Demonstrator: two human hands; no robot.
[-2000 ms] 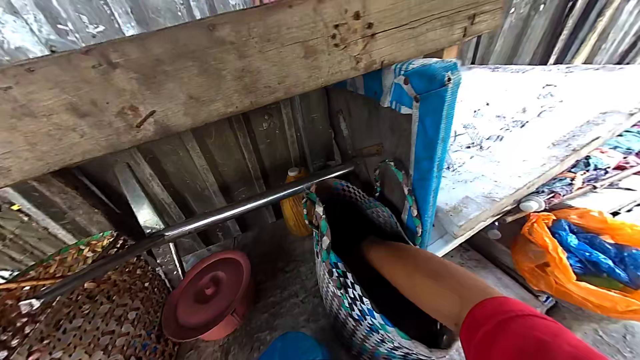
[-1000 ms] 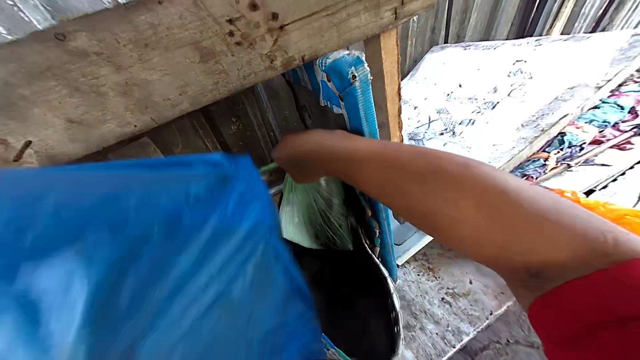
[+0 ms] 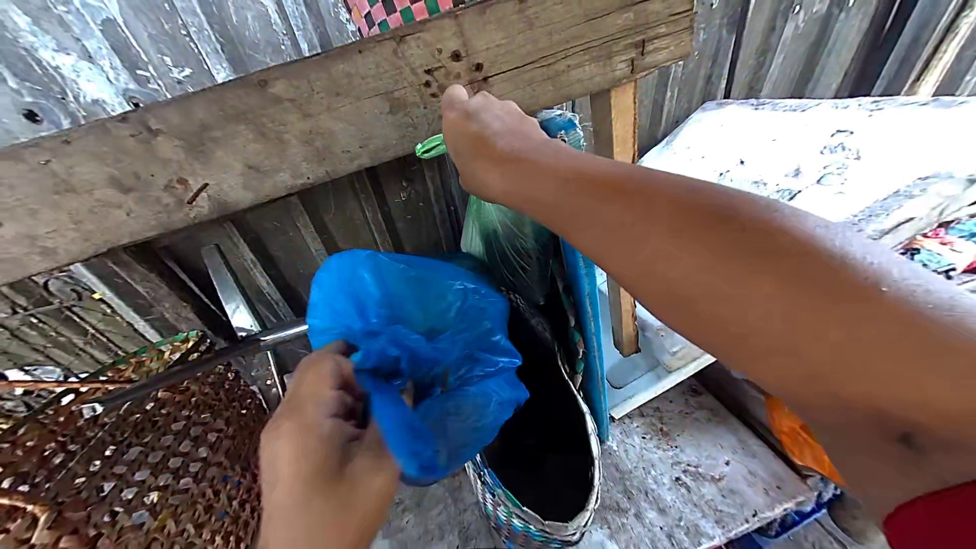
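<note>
My left hand [image 3: 328,442], at the lower centre, is closed on the gathered part of a blue plastic bag [image 3: 412,305]. Higher up, in front of the wooden beam, my right hand [image 3: 488,141] grips a green plastic bag [image 3: 507,236] by its top; a bit of green plastic sticks out to the left of the fist. The green bag hangs over the far end of a tall woven basket [image 3: 496,496] with a dark inside. The blue bag is beside the green one and overlaps the basket's left edge. What either bag contains cannot be made out.
A thick wooden beam [image 3: 305,130] crosses above the basket, with a nail in it. A metal pipe [image 3: 282,333] runs behind the blue bag. On the left stands a brown woven basket [image 3: 168,450]. A blue-edged panel [image 3: 587,328], a wooden post [image 3: 624,229] and a white-topped surface [image 3: 778,145] are at right.
My right hand was inside the woven basket two seconds ago; it is now above it with the green bag. The blue bag, large at left one second ago, is now over the centre in my left hand.
</note>
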